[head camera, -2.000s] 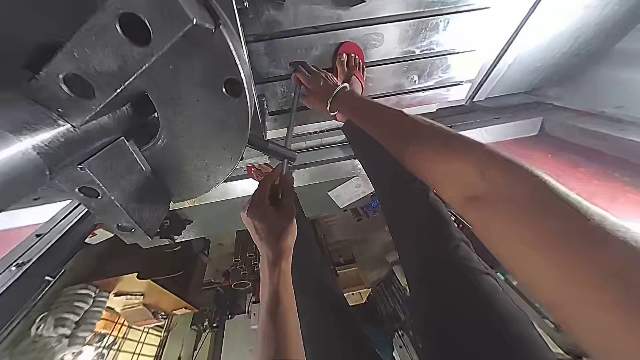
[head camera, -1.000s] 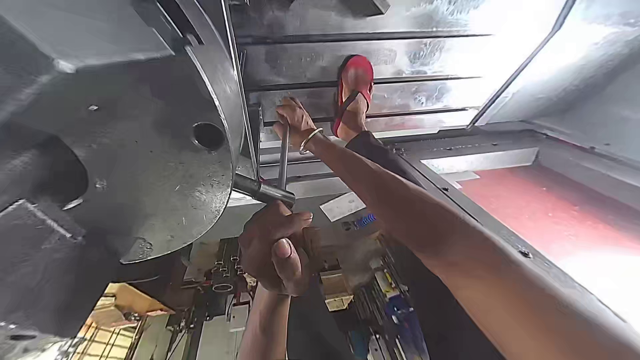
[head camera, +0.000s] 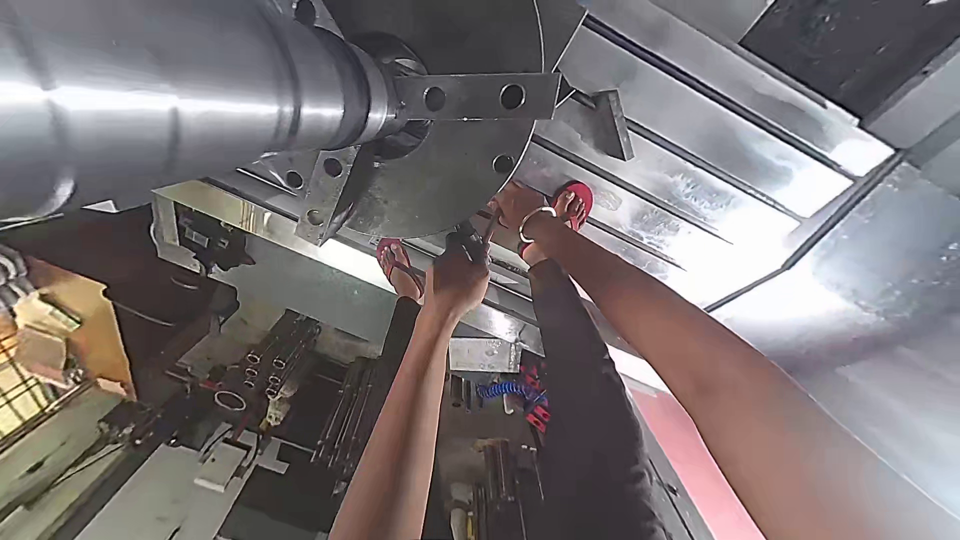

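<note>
My left hand (head camera: 457,277) is closed around the dark head of a T-handled chuck key (head camera: 466,238) at the lower rim of a big round steel chuck (head camera: 442,180). Up and to the right, my right hand (head camera: 521,206), with a bangle at its wrist, grips the far part of the key's handle bar (head camera: 492,225). The key's tip at the rim is hidden. A stepped chuck jaw (head camera: 476,97) with round holes lies across the chuck's face, and a thick polished steel shaft (head camera: 187,97) runs into its centre from the left.
My feet in red sandals (head camera: 576,201) stand on the slotted metal bed (head camera: 675,180), near a loose metal block (head camera: 613,124). Below lie a coiled blue hose (head camera: 504,388), metal rods (head camera: 346,420) and ring-ended tools (head camera: 229,400). A cardboard box (head camera: 82,315) is at left.
The view has swung widely, bringing the shaft and the chuck's jaws back into sight. Both hands stay at the key by the chuck's rim; the left hand's fingers now wrap its head.
</note>
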